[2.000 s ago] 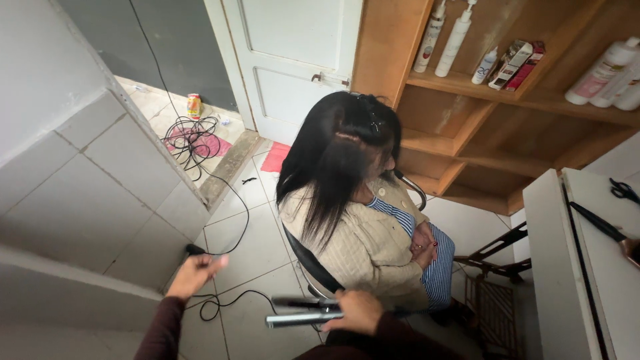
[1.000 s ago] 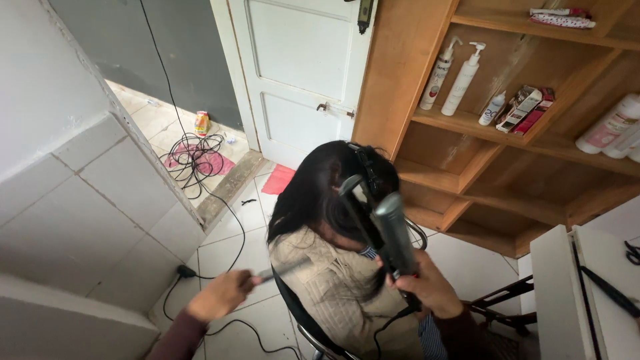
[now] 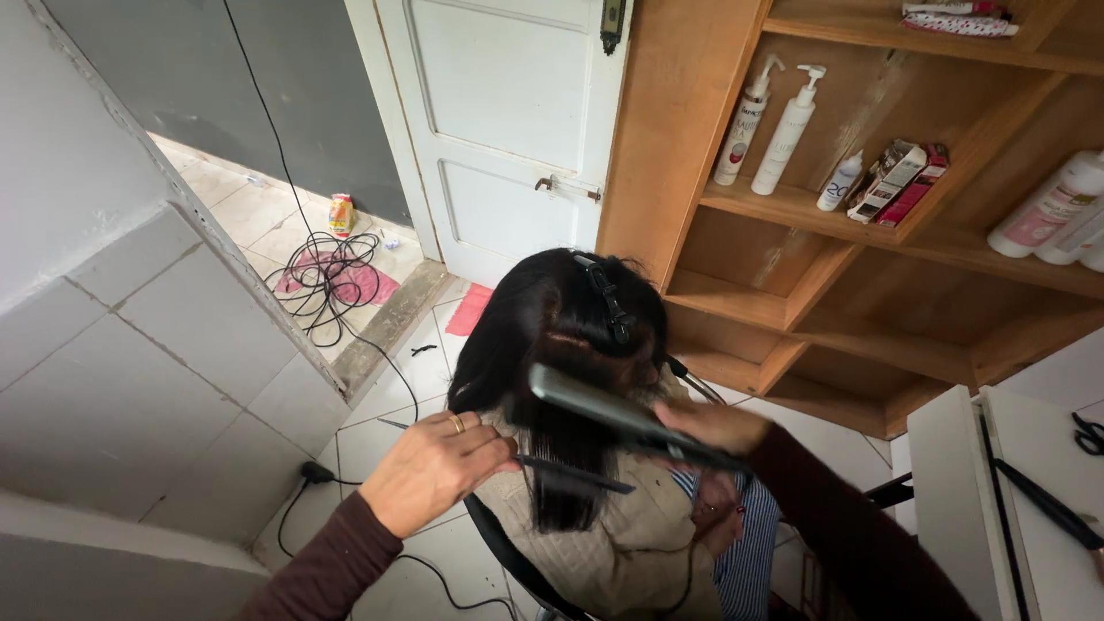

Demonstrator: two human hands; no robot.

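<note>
My left hand, with a ring on one finger, grips a dark comb whose teeth sit in a hanging section of a seated person's dark hair. In my right hand is a hair straightener, lying slantwise over the same section just above the comb. Whether its plates are pressed together on the hair I cannot tell. A black hair clip holds hair on top of the person's head. The person wears a beige top and sits in a dark chair.
Wooden shelves with bottles and boxes stand behind the person, beside a white door. Coiled black cable lies in the doorway at left, and a cord crosses the tiled floor. A white cabinet at right bears scissors and a black-handled tool.
The straightener has gone from upright beside the head to slantwise over the hanging hair. My left hand has moved in to the hair with the comb.
</note>
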